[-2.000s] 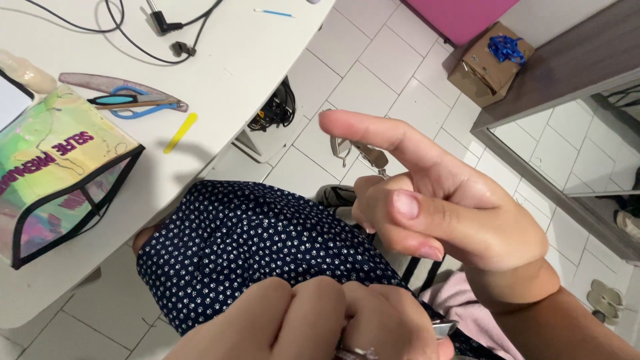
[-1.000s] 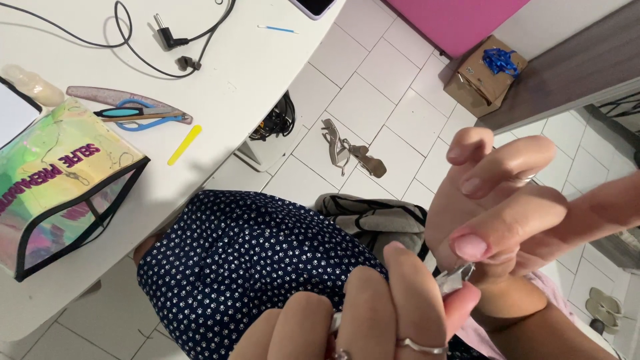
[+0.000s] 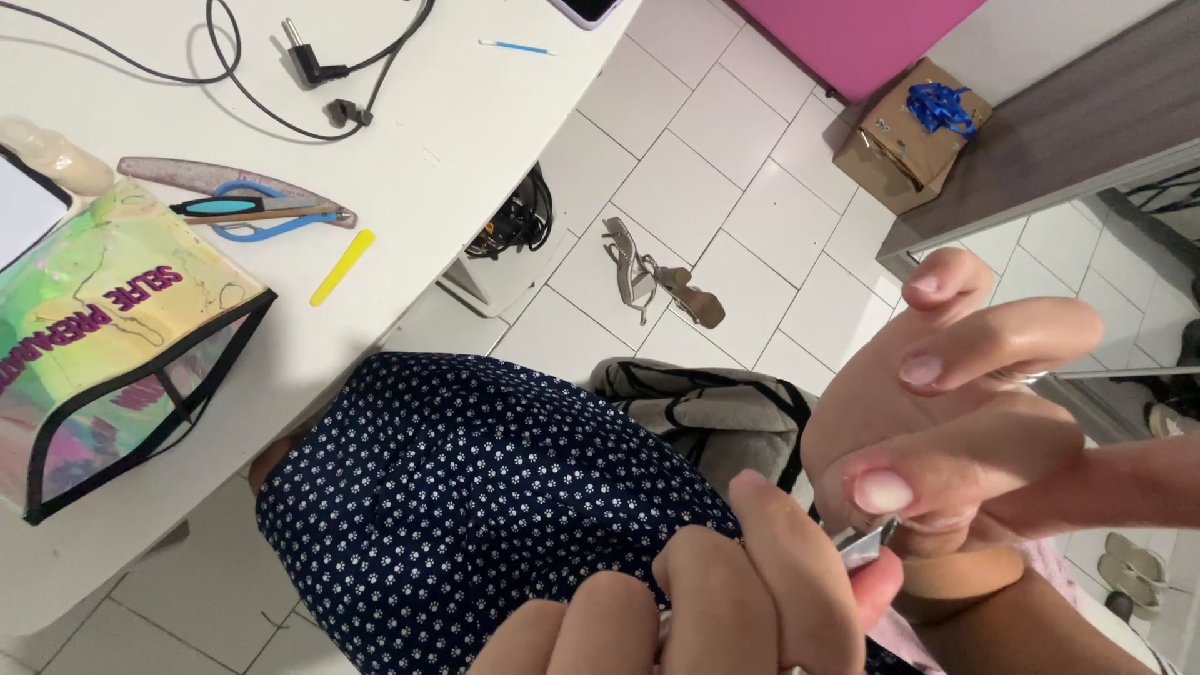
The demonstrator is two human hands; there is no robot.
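Observation:
My left hand (image 3: 741,600) comes in at the bottom with curled fingers, shut on a small silver metal nail tool (image 3: 864,546). Only the tool's pointed metal tip shows; its rest is hidden inside the hand. To the right, my right hand (image 3: 956,412) has its palm partly toward the camera, its fingers bent and apart, and a ring on one of them. It holds nothing. The tool tip lies right below a fingernail (image 3: 883,490) of this hand; whether they touch, I cannot tell. Below both hands, dark blue paw-print fabric (image 3: 469,497) covers my lap.
On the white table (image 3: 441,122) are a holographic pouch (image 3: 122,291) with lettering, blue-handled scissors (image 3: 267,225), nail files, a yellow stick (image 3: 342,269), black cables and a cotton swab (image 3: 517,47). Sandals (image 3: 647,277), a grey bag (image 3: 712,422) and a cardboard box (image 3: 909,141) stand on the tiled floor.
My right hand has turned and moved right; its earlier leftward-pointing finger no longer points that way. My left hand has moved right, bringing the metal tip close beneath a nail of the right hand.

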